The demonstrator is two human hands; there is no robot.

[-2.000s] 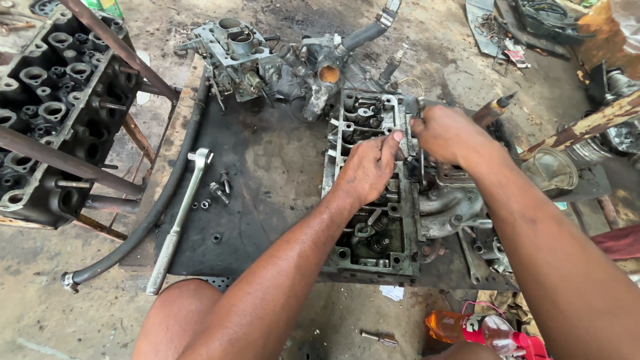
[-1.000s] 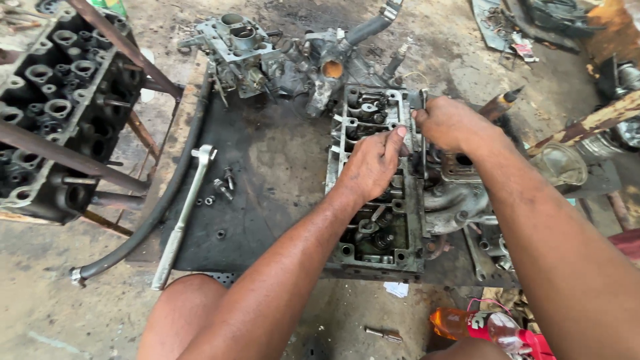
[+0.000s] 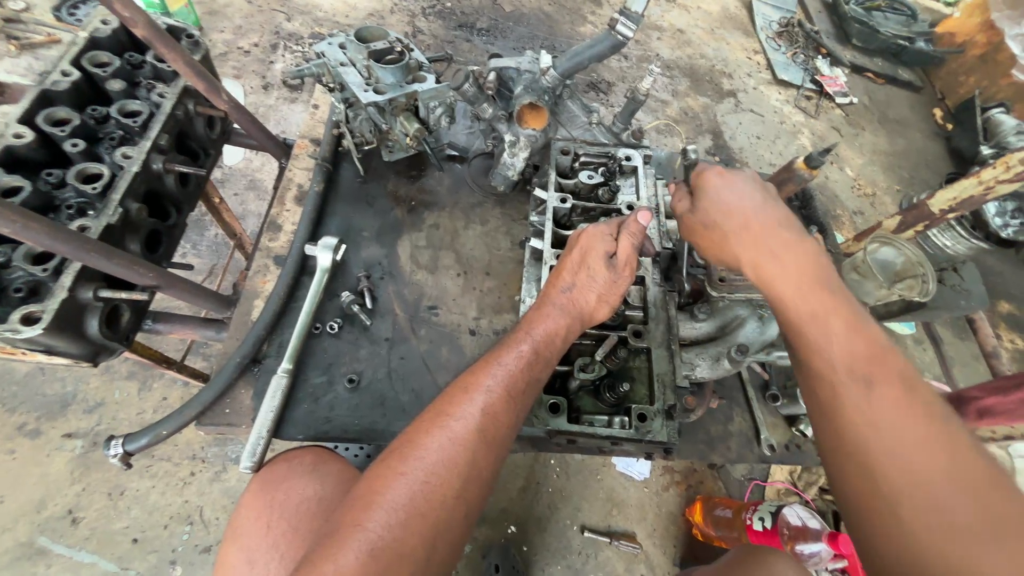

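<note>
A metal cylinder head (image 3: 660,400) lies on the dark bench top, with a manifold (image 3: 728,336) along its right side. My left hand (image 3: 596,268) rests on the middle of the cylinder head, thumb near its right edge; whether its curled fingers grip a part is hidden. Beyond that edge, my right hand (image 3: 724,212) is closed on a wrench (image 3: 690,160), whose upper end shows above the fingers and whose shaft continues below them. The wrench stands close beside the head, above the manifold. A ratchet handle (image 3: 292,352) lies at the left, next to bolts (image 3: 356,304) and nuts (image 3: 334,326).
A carburetor (image 3: 388,76) and a hose-fitted housing (image 3: 528,116) sit at the back. Along the left edge runs a black hose (image 3: 272,352). Another cylinder head (image 3: 104,184) stands in a rusty frame at far left. A combination wrench (image 3: 756,408), a clear cup (image 3: 890,268) and bottles (image 3: 724,520) are at right.
My right hand stays on the wrench, which shows more upright one second ago and now. My left hand has kept its place on the cylinder head.
</note>
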